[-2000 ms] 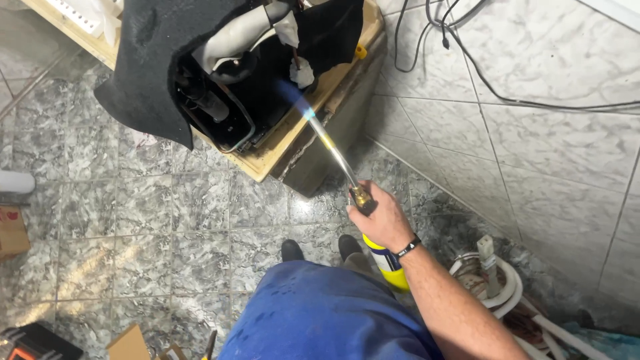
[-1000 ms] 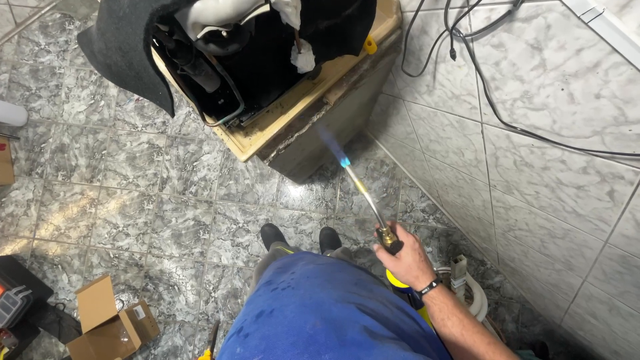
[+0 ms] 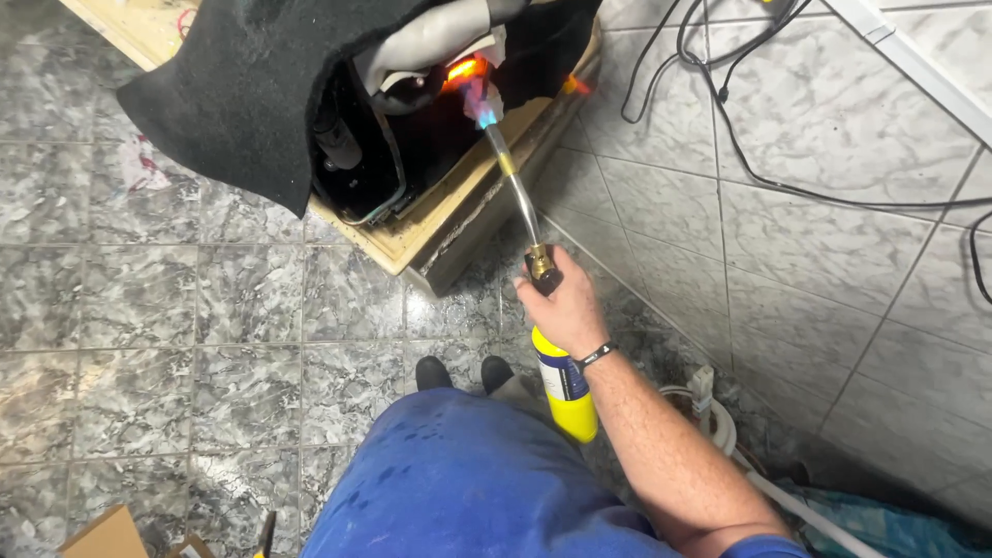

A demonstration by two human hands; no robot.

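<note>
My right hand (image 3: pixel 564 298) is closed around the brass valve end of a lit gas torch, with its yellow gas cylinder (image 3: pixel 564 387) hanging below the palm. The torch's metal tube (image 3: pixel 521 198) points up and away, and its blue flame (image 3: pixel 486 116) touches a whitish scrap of material beside a dark opening. An orange glow shows just behind the flame. Above it runs a thick pipe in grey-white wrapping (image 3: pixel 430 43). Black felt-like cloth (image 3: pixel 240 93) drapes over the dark housing (image 3: pixel 356 170) at the left. My left hand is out of view.
The housing rests on a worn cream-coloured top (image 3: pixel 395 248) with a corner towards me. Black cables (image 3: pixel 744 155) hang along the tiled wall at the right. Coiled white tubing (image 3: pixel 721 426) lies low on the right. An open cardboard box (image 3: pixel 105 535) stands on the tiled floor at lower left.
One second ago the flame was in front of the cream top's side; my right hand has since brought the torch up to the whitish material under the wrapped pipe. An orange glow now shows there.
</note>
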